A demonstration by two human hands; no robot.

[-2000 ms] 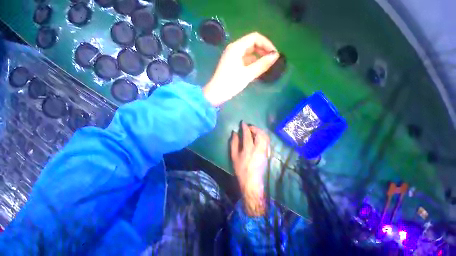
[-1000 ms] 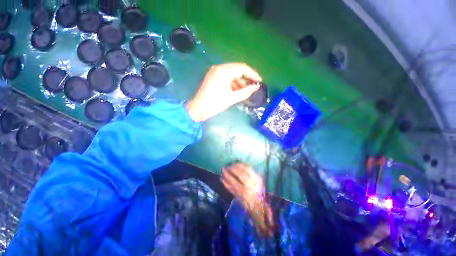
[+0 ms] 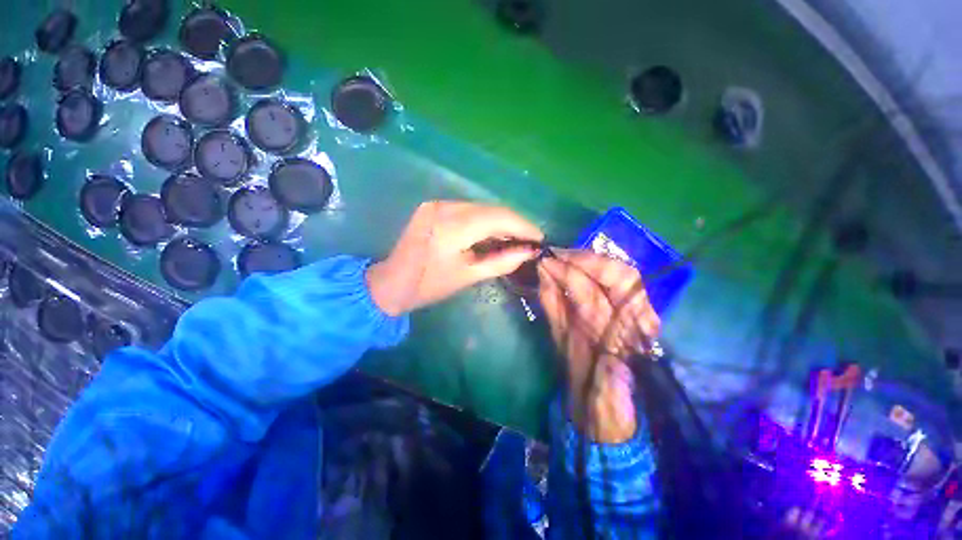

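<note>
My left hand (image 3: 454,253) reaches in from the left with its fingertips pinched on a round black housing (image 3: 522,276), partly hidden under the fingers. My right hand (image 3: 596,301) comes up from below, and its fingertips meet the left fingertips at the housing. Whether the right fingers hold a small part cannot be seen. A small shiny bit of film shows just below the housing. The blue parts bin (image 3: 665,269) with silvery contents stands behind my right hand, which partly covers it.
Many black housings (image 3: 192,200) with clear film lie at the upper left of the green bench. A lone housing (image 3: 361,102) lies nearer the middle, others farther off. A clear blister tray (image 3: 63,369) is at the left edge. An orange-handled tool (image 3: 833,396) and purple lights are lower right.
My right hand has moved up from the bench edge to meet my left hand. My left hand has come nearer with the housing. The view has shifted.
</note>
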